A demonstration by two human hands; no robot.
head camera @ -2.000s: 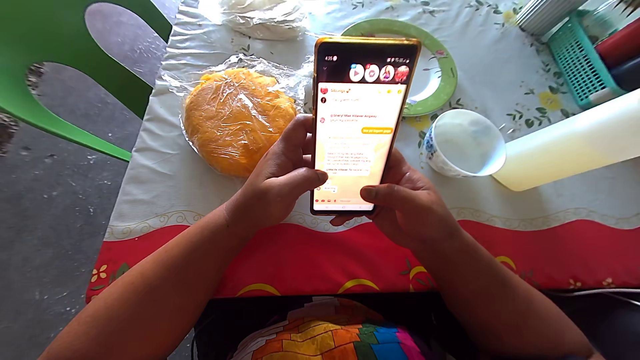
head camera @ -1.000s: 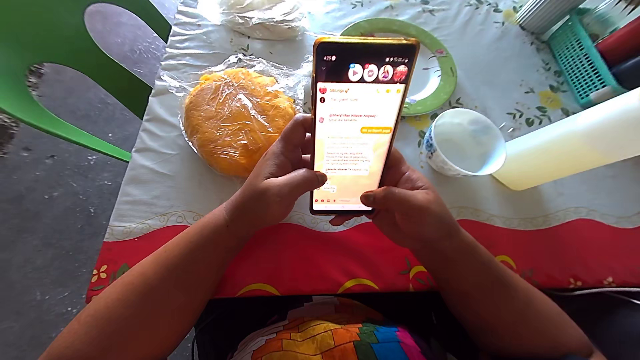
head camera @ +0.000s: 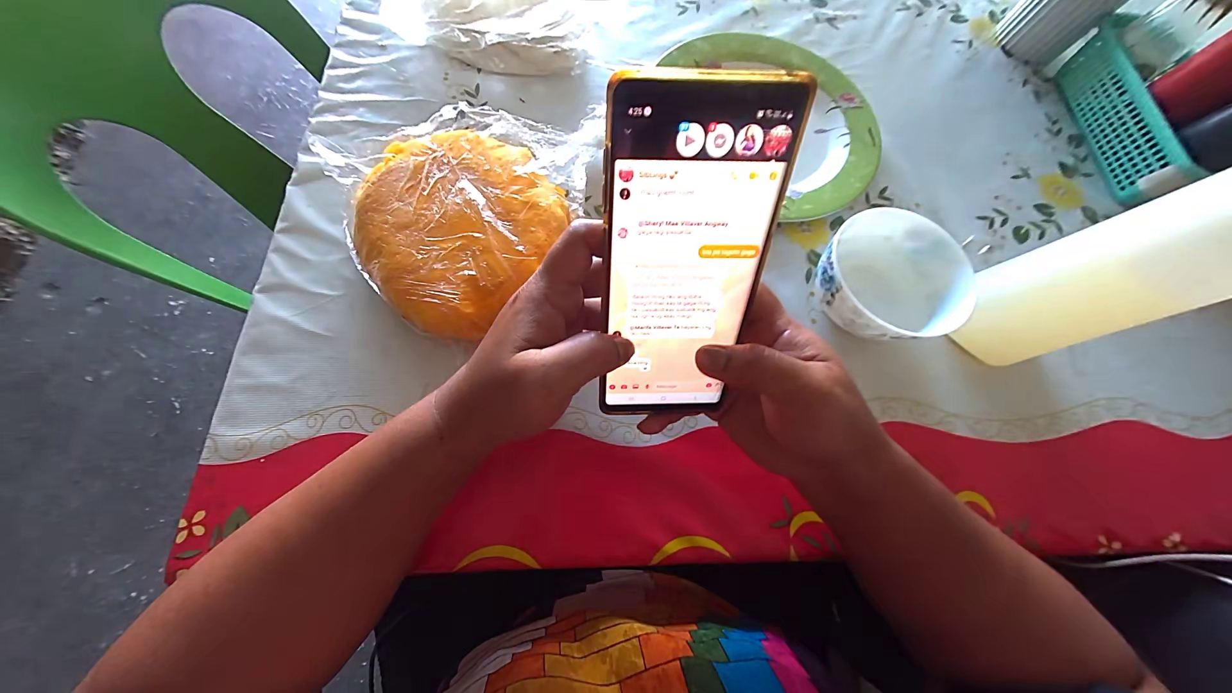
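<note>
A smartphone in a yellowish case stands upright between my hands, its lit screen showing a chat. My left hand grips its left side, thumb over the lower screen. On the lower right, my right hand holds it with the thumb at the screen's edge; fingers of a hand show beneath the phone. A round orange food-like mass wrapped in clear plastic lies left of the phone. Behind the phone is a green-rimmed plate, partly hidden. To the right stands a white cup with a floral pattern.
A pale yellow cylindrical object lies right of the cup. A teal plastic basket holding items is at the upper right. Another plastic-wrapped thing is at the back. A green chair stands left of the table, which has a floral tablecloth.
</note>
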